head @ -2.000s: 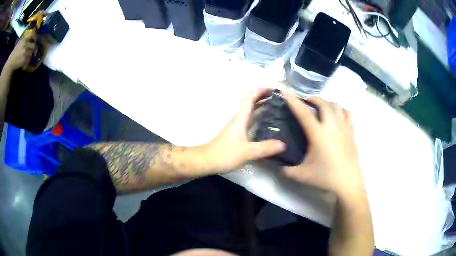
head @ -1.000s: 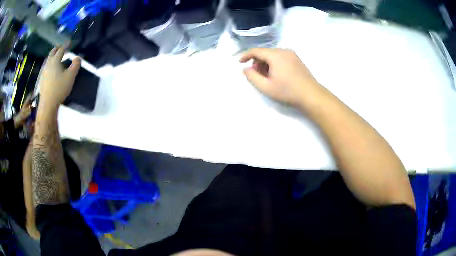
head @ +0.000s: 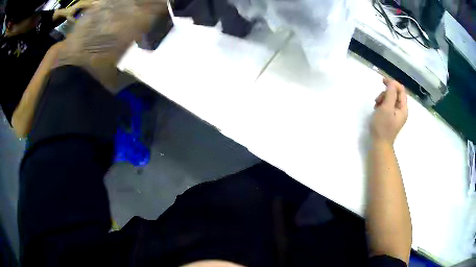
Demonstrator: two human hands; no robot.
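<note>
My left hand (head: 141, 15) is at the upper left, strongly blurred, at the end of my dark-sleeved arm. A dark unit (head: 158, 32) shows right beside it, partly hidden; whether the hand grips it cannot be told. My right hand (head: 390, 110) is above the right part of the white-covered bench (head: 313, 138), with its fingers loosely curled and nothing seen in it. A blurred translucent white bag (head: 318, 31) stands out at the top centre, with dark units (head: 234, 20) to its left.
White equipment (head: 402, 57) with cables (head: 404, 23) stands along the bench's far right side, beside a dark green strip (head: 462, 101). A person (head: 26, 49) is at the far left. A blue stool (head: 130, 138) stands on the grey floor (head: 172, 148) below the bench edge.
The view has turned. My left hand is now blurred and higher in the picture, no longer clearly on the black box. My right hand appears farther right. The white bag at the top centre looks larger.
</note>
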